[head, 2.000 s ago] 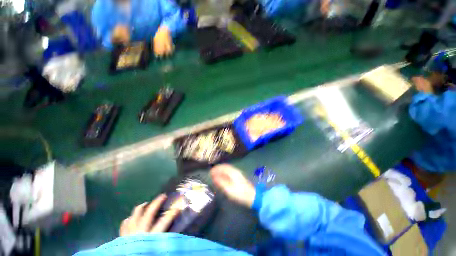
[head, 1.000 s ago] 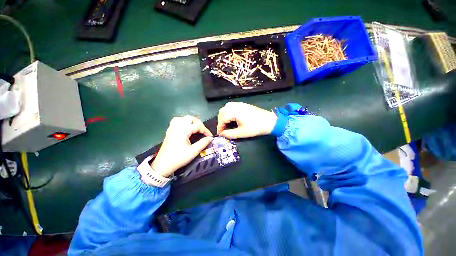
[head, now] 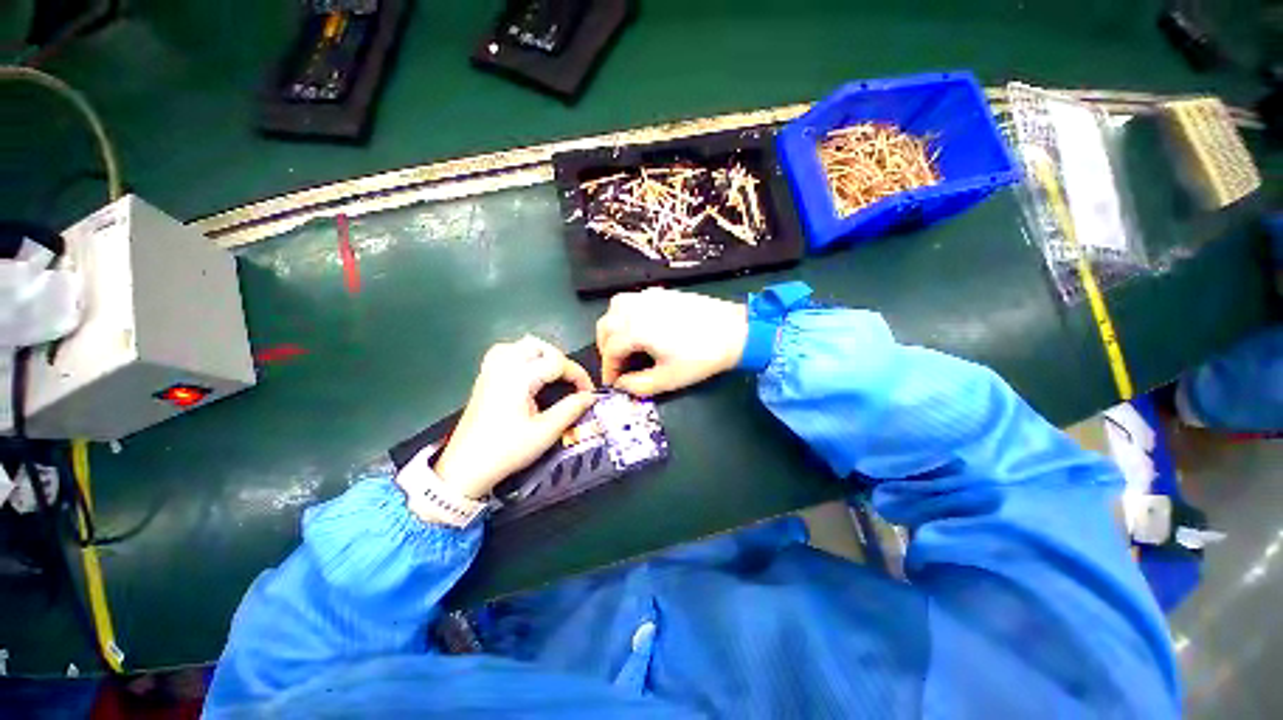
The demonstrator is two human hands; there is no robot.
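The open phone body (head: 556, 471) lies tilted on the black foam pad (head: 422, 439) in front of me. The shiny, speckled main board (head: 629, 428) shows at its right end. My left hand (head: 509, 418) is over the phone's left and upper part, thumb and forefinger pinched at the board's upper edge. My right hand (head: 668, 342) meets it there from the right, its fingertips also pinched. Whatever is between the fingertips is hidden or too small to tell.
The black foam tray (head: 577, 260) of pale strips and the blue bin (head: 901, 211) of tan strips stand beyond my hands. A grey-white control box (head: 176, 317) is at left. A clear bag (head: 1098, 183) and cream tray (head: 1210, 152) are at right. Two foam pads with phones lie beyond the raised edge.
Since the first frame, both hands have come together at the phone's board end. Since one second ago, the hands have hardly moved; the view has shifted slightly.
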